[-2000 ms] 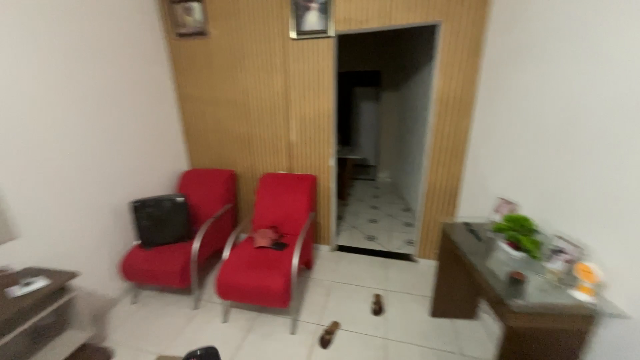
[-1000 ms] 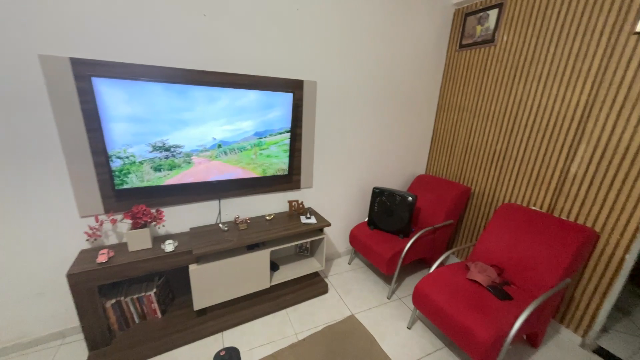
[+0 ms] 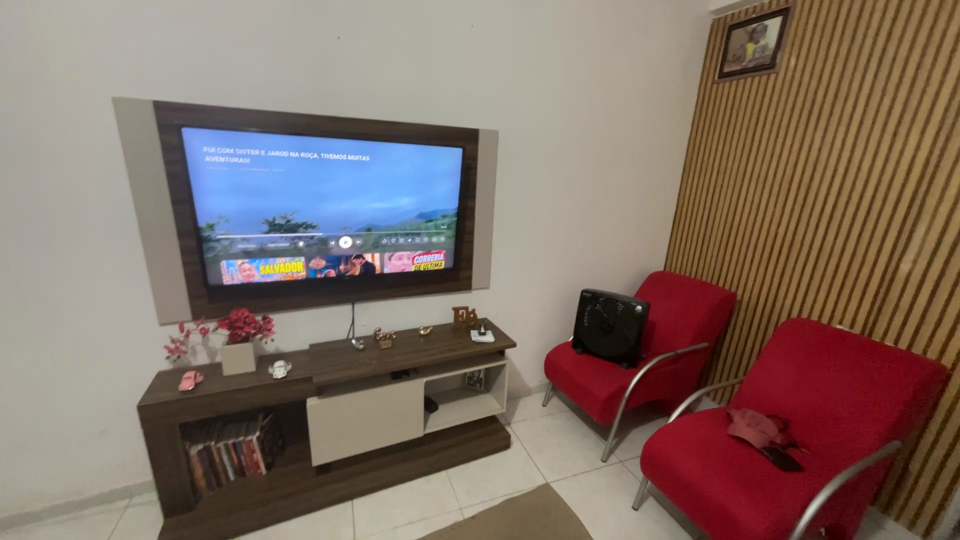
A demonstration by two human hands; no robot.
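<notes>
Neither my left hand nor my right hand shows in the head view. A lit television (image 3: 322, 202) hangs on a dark wood panel on the wall, with a playback bar and a row of thumbnails on its screen. Below it stands a low TV cabinet (image 3: 364, 420) in dark wood with a light front. On its top are a pot of red artificial flowers (image 3: 240, 356), a pink toy car (image 3: 190, 380), a white toy car (image 3: 280, 369) and small ornaments. A black box fan (image 3: 610, 327) rests on the left red armchair (image 3: 585, 379).
Another red armchair (image 3: 712, 465) at the right holds a reddish cap (image 3: 756, 427) and a dark flat object (image 3: 781, 458). Books (image 3: 225, 457) fill part of the cabinet's left shelf. A brown rug (image 3: 517, 517) lies on the tiled floor. A framed picture (image 3: 753, 45) hangs on the slatted wall.
The view has swung left from the doorway to the television. Its screen showed only a landscape with a dirt road a second ago; now it shows playback controls and thumbnails.
</notes>
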